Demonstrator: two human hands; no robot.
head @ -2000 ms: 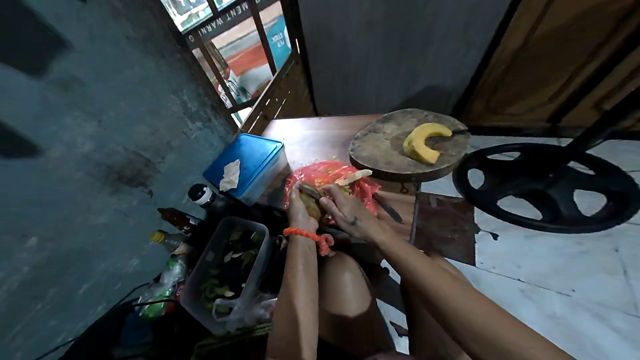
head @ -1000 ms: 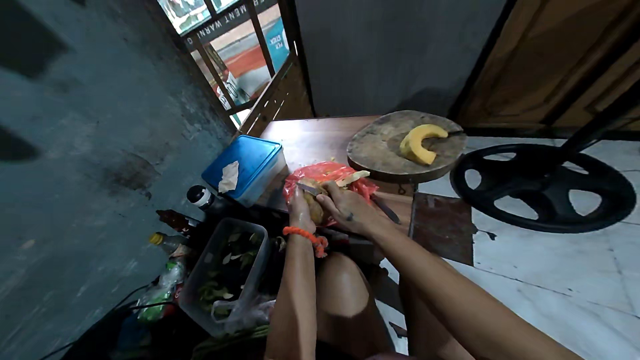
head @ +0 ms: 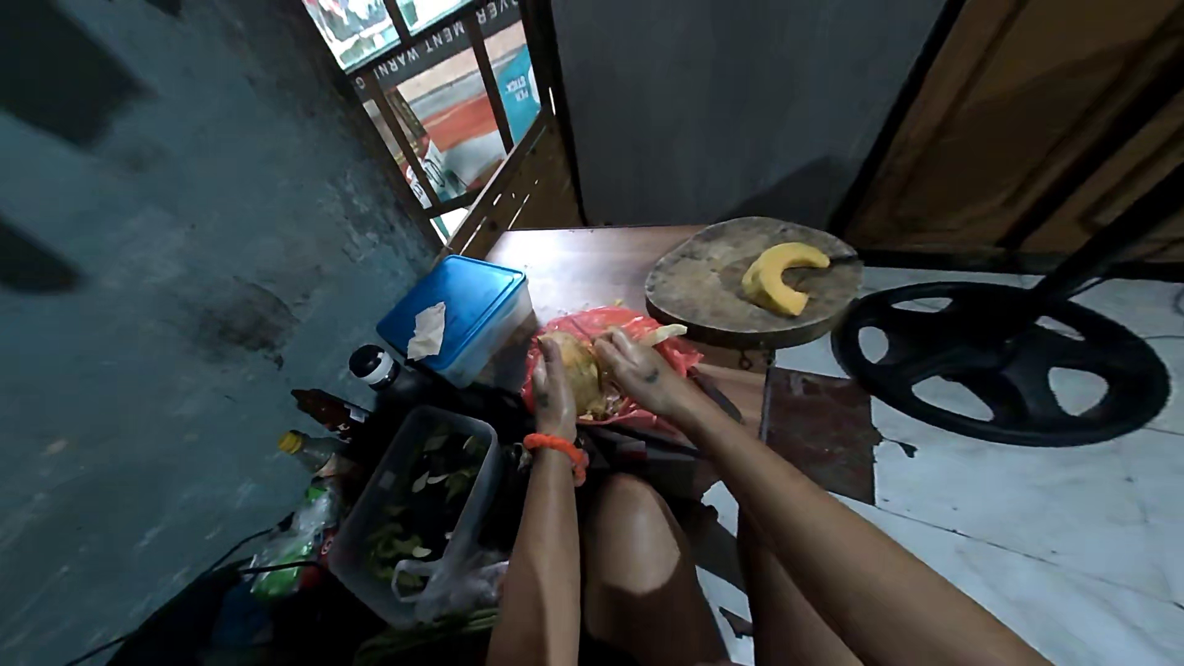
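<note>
A roundish yellow-brown vegetable or fruit (head: pixel 581 372), its kind unclear, is above a red plastic bag (head: pixel 638 324) on the low wooden table. My left hand (head: pixel 553 393), with an orange band at the wrist, holds its left side. Across from it, my right hand (head: pixel 638 370) has curled fingers at the piece's right side; whether it grips a tool is hidden. A pale strip (head: pixel 664 334) lies on the bag just beyond that hand. Partly under my right forearm is a dark knife-like blade (head: pixel 717 396). Curved yellow pumpkin-like slices (head: pixel 784 277) rest on a round wooden chopping board (head: pixel 698 287).
A blue-lidded plastic box (head: pixel 472 301) stands at the table's left. Nearer me are a clear tub (head: pixel 486 462) with green leaves, a dark bottle with a white-ringed cap (head: pixel 373 365) and other bottles. A black steering wheel (head: pixel 999 361) stands at the right, above white floor tiles.
My hands have moved a little apart around the yellow-brown piece, and more of its surface shows between them. The slices on the board have stayed in place.
</note>
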